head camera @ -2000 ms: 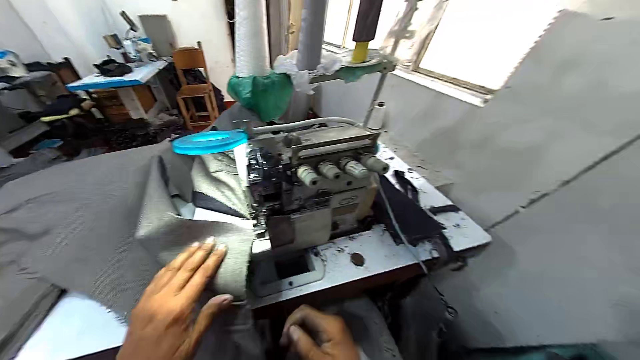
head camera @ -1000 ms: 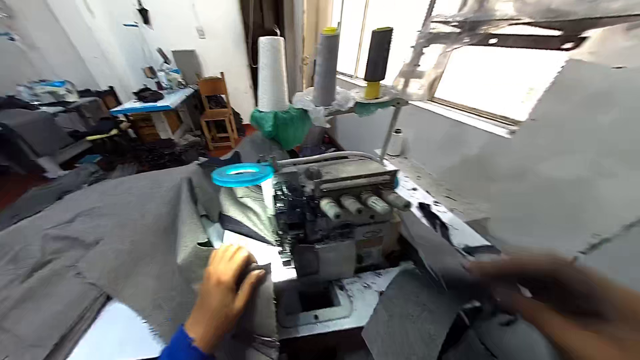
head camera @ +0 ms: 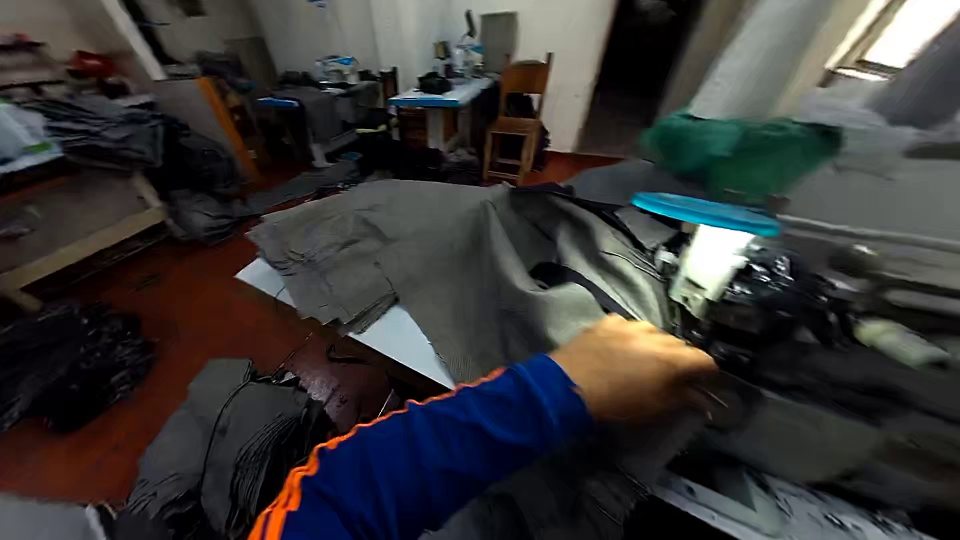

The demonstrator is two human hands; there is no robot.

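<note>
My left hand (head camera: 637, 367), in a blue sleeve with orange trim, reaches across to the front of the overlock sewing machine (head camera: 795, 292). It is blurred, and its fingers are at the grey fabric beside the machine head; whether they grip it is unclear. Large grey fabric (head camera: 435, 247) spreads over the table to the left of the machine. A blue ring-shaped lamp (head camera: 705, 213) shines on the needle area. A blurred grey piece (head camera: 795, 435) lies across the machine's front. My right hand is not in view.
A stack of dark cut fabric (head camera: 232, 450) sits at the lower left, below the white table edge (head camera: 405, 341). Black scraps (head camera: 71, 364) lie on the red floor. Farther back are a wooden chair (head camera: 519, 120) and a sewing table (head camera: 442, 96). Green cloth (head camera: 739, 150) hangs above the machine.
The view has swung left. My right hand, blurred over grey fabric right of the machine one second ago, has left the view. My left hand has moved closer to the machine's front.
</note>
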